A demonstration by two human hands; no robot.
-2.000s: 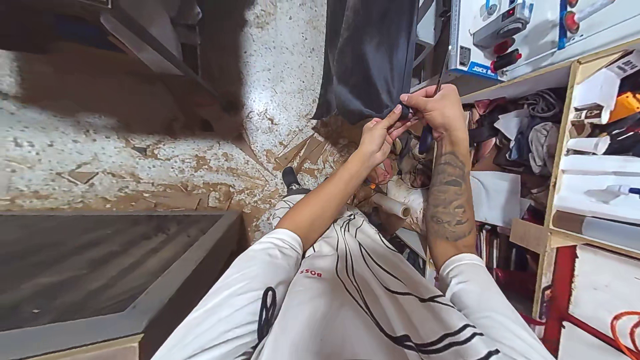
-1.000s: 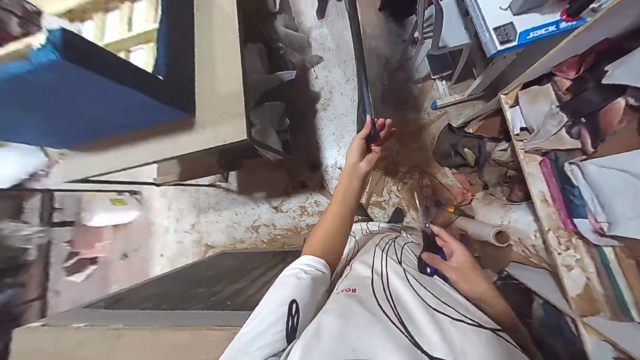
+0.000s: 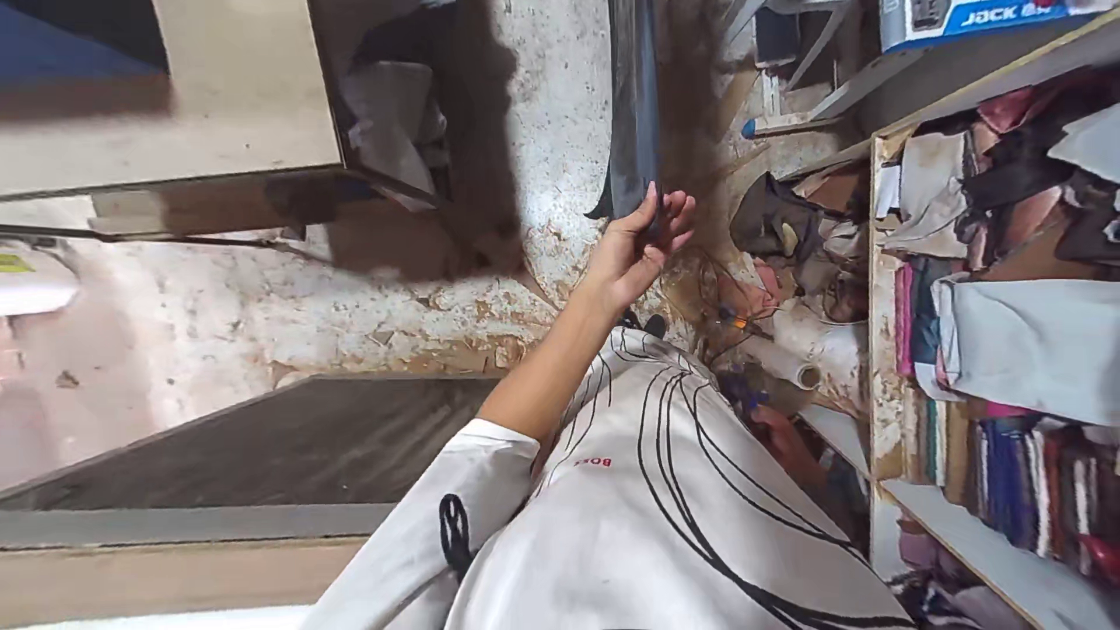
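Note:
My left hand (image 3: pixel 646 241), in the middle of the view, grips the near end of a long strip of dark material (image 3: pixel 633 114). The strip runs from my fingers up past the top edge of the view. Low at my right side, partly behind my white shirt, is my right hand (image 3: pixel 770 422). It is dim and blurred, close to a small blue-handled tool (image 3: pixel 751 401); the tool's working end cannot be made out.
A shelf unit (image 3: pixel 884 350) with folded material and scraps stands at the right. A dark-topped table (image 3: pixel 262 437) is at lower left, a pale table (image 3: pixel 254 96) at upper left. A cardboard tube (image 3: pixel 807 376) and scraps lie on the floor (image 3: pixel 420 324).
Both hands were together at the dark material; they have since parted. My right hand has dropped to my right side with the blue-handled tool. The view has shifted.

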